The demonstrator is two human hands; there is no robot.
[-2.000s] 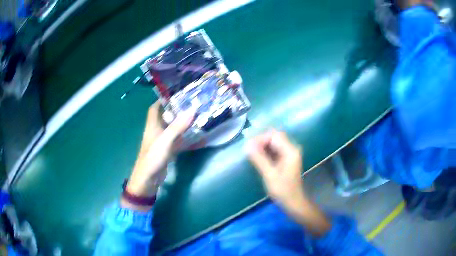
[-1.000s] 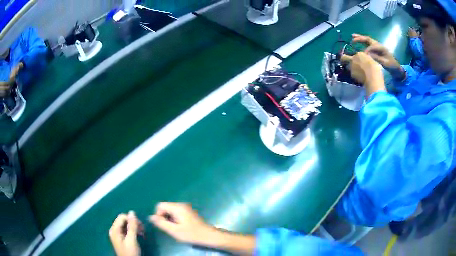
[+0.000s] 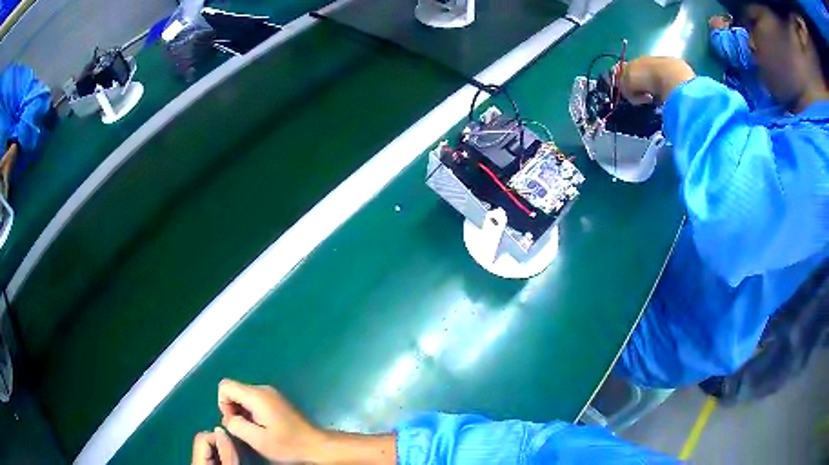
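Note:
My right hand (image 3: 264,422) is low at the left, its fingers curled and fingertips close together. My left hand (image 3: 214,449) is just beside it, mostly cut off by the bottom edge. I cannot tell whether either holds something small. An open white-framed unit (image 3: 445,177) stands well away from both hands, tilted on its round white base (image 3: 514,261). Its blue circuit board (image 3: 547,181) faces up, with a red wire (image 3: 507,188) beside it, a black block (image 3: 504,145) behind and a black cable (image 3: 492,87) looping up over the pale rail.
A person in a blue smock (image 3: 754,182) at the right works with a hand on another open unit (image 3: 623,154). A pale rail (image 3: 300,259) separates the green bench (image 3: 364,318) from the dark green conveyor (image 3: 209,182). Another unit (image 3: 102,82) stands at the far left.
Two seconds ago my left hand held a unit. Both hands are now away from the units. Since one second ago they have moved left and down; the neighbour's hand has moved on their unit.

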